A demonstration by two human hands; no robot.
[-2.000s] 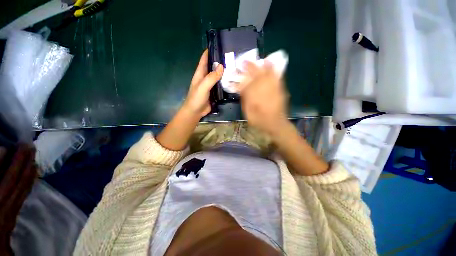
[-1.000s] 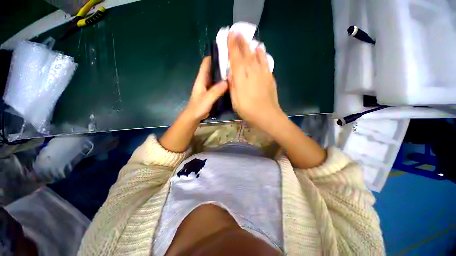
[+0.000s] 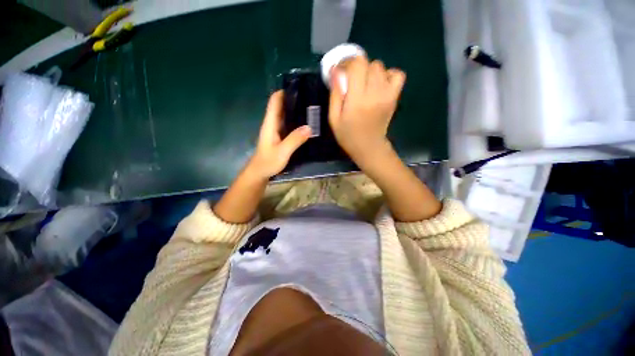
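My left hand (image 3: 277, 139) holds a flat black electronic unit (image 3: 298, 104) upright over the dark green mat, with the thumb on its near face beside a white barcode label (image 3: 313, 121). My right hand (image 3: 363, 104) is closed on a crumpled white cloth (image 3: 341, 61) at the unit's upper right. The fingers are curled, and the cloth shows above them. The right hand hides the unit's right edge. I cannot tell whether the cloth touches the unit.
Bubble wrap bags (image 3: 43, 132) lie at the left. Yellow and black pliers (image 3: 111, 29) lie at the back left. A white foam tray (image 3: 557, 76) is at the right, with black plug ends (image 3: 480, 55) beside it. A white moulded tray (image 3: 505, 205) is below it.
My right hand has lifted off the unit's face and curled around the cloth, uncovering the barcode label. The unit's label face shows again. The arm seen at the far left edge has gone.
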